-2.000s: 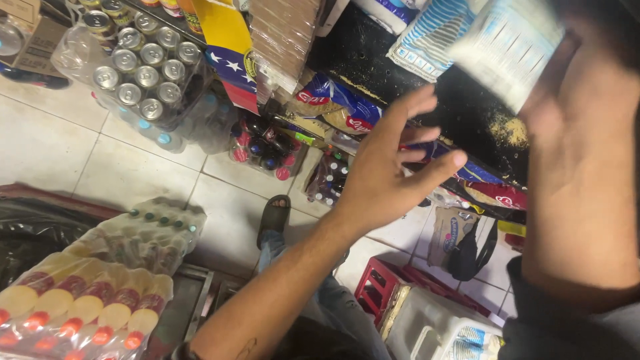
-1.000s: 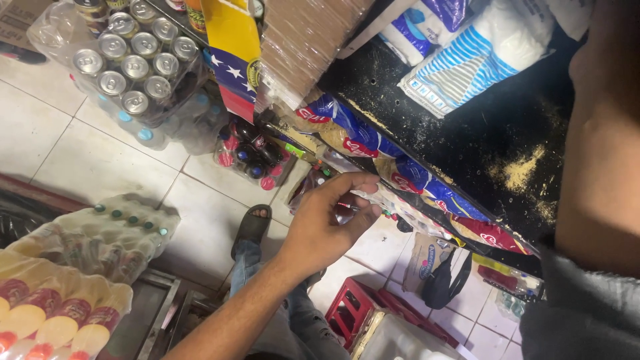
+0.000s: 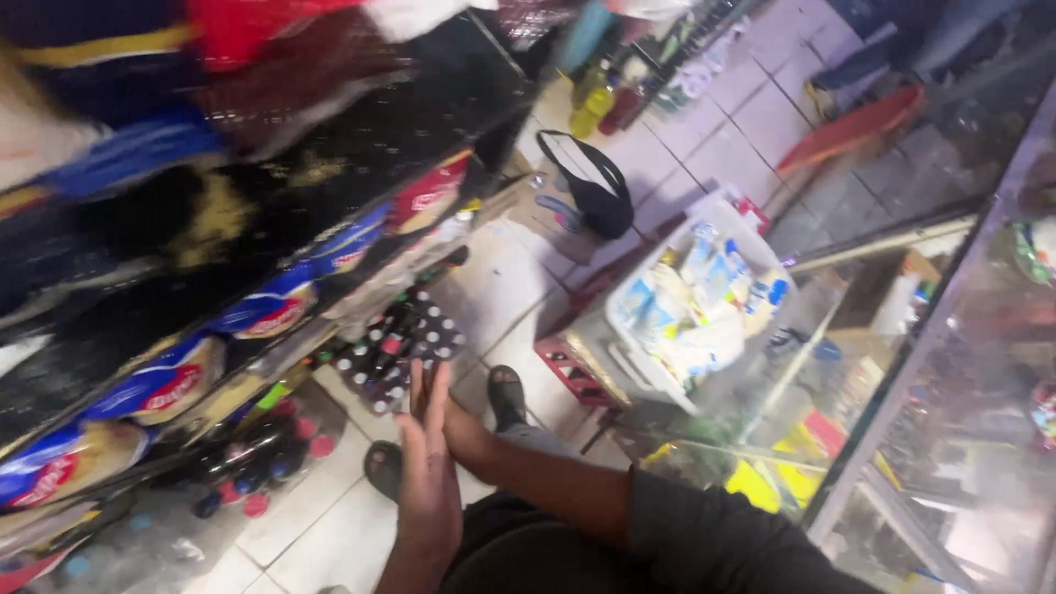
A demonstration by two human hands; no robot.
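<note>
Both hands are low in the middle of the blurred head view, palms together or nearly so. My left hand is held up on the left, fingers extended, with nothing seen in it. Just to its right is my right hand, its forearm coming from a dark grey sleeve; its fingers are partly hidden behind the left ones. Beyond the fingertips stand dark bottles with white caps on the floor. On the left runs a black shelf with spilled grains, and blue and red packets line the level below its edge.
A white plastic bin full of packages stands on a red crate at right. A glass display case fills the right side. Shrink-wrapped bottles lie lower left. A black-handled bag rests on the tiled floor.
The view has swung right, bringing in the bin's contents and the glass case. My right hand held a white package two seconds ago; no package shows in it now. My hands have come together.
</note>
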